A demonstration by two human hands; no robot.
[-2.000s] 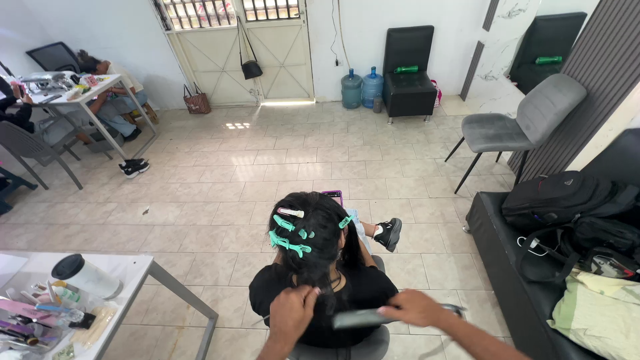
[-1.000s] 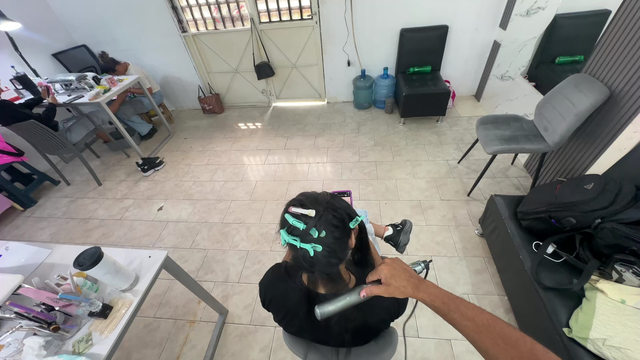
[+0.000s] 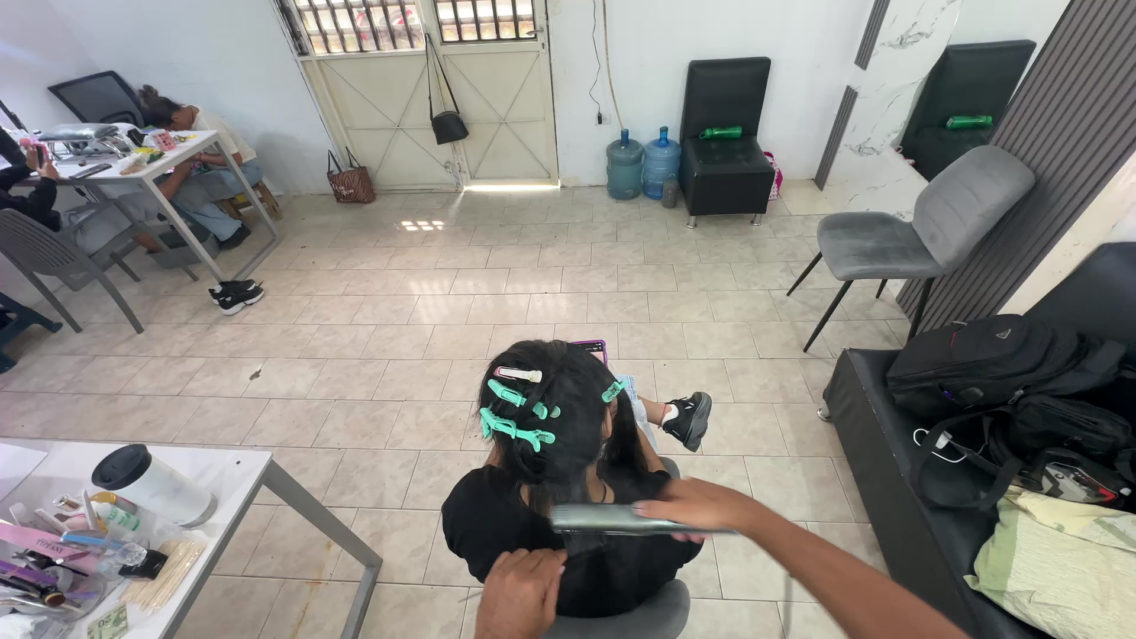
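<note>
A person with dark hair [image 3: 555, 404] sits with their back to me, wearing a black top. Several teal hair clips [image 3: 516, 429] and a pale clip [image 3: 518, 374] pin sections at the crown. My right hand [image 3: 701, 509] holds a grey hair straightener [image 3: 603, 519], lying level across the loose hair behind the neck; its far plate edges are blurred. Below and left of it, my left hand [image 3: 524, 586] is curled at the upper back, with its fingers at the lower strands. A thin tool shows beside that hand, too faint to name. The phone [image 3: 591, 349] is partly hidden by the head.
At left stands a white table [image 3: 240, 470] with a tumbler [image 3: 155, 484], wooden sticks and cosmetics. A black sofa [image 3: 861, 426] with a backpack [image 3: 1003, 364] lies right. Beyond are a grey chair [image 3: 879, 244] and people at a far table [image 3: 191, 146].
My left hand, out of view one second ago, is back at the person's upper back. The straightener was slanted lower down then and now lies level near the neck.
</note>
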